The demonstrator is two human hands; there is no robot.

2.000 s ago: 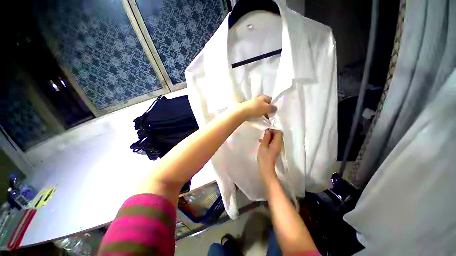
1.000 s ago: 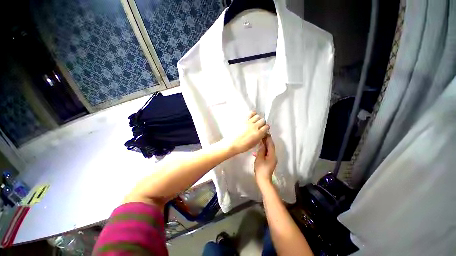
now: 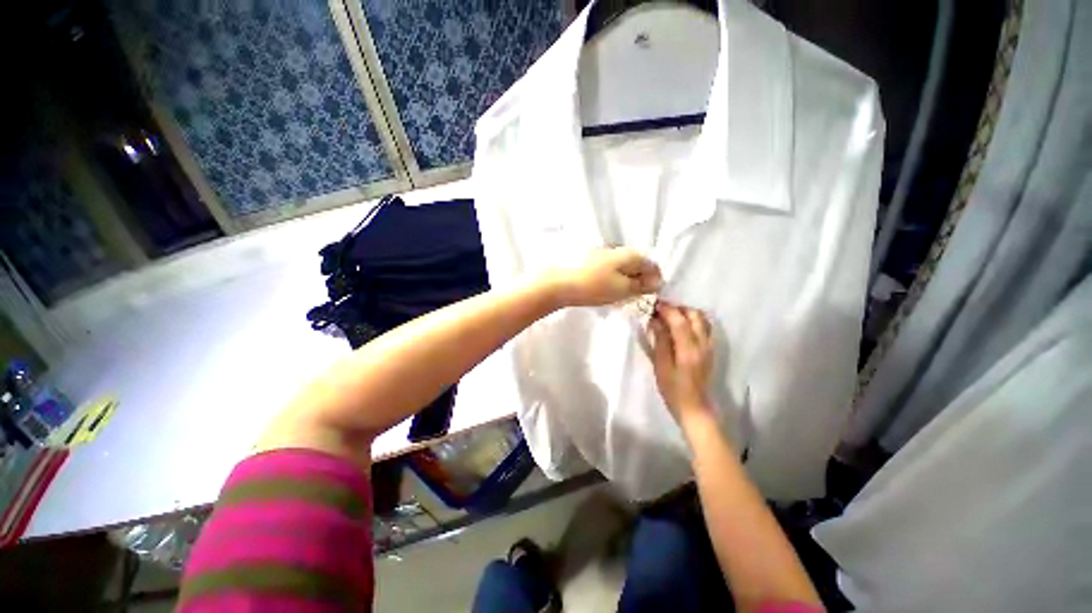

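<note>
A white long-sleeved shirt (image 3: 790,287) hangs in front of me on a black hanger (image 3: 647,125), its neck open and its collar (image 3: 757,132) spread. My left hand (image 3: 617,278) pinches the front placket at mid-chest. My right hand (image 3: 683,347) pinches the placket just below and to the right, fingertips close to my left ones. The strip between the fingertips is bunched. Any button there is too small to make out.
A white table (image 3: 180,359) stands at left, with a dark garment pile (image 3: 413,266) beside the shirt. Folders (image 3: 30,491) and a yellow item (image 3: 90,422) lie far left. A pale garment (image 3: 982,467) hangs at right. A blue basket (image 3: 479,473) is below the table.
The shirt appears larger and further right. My left hand has gone from over the placket to a pinch at its edge; my right hand has moved up and right, its fingers turned over the placket.
</note>
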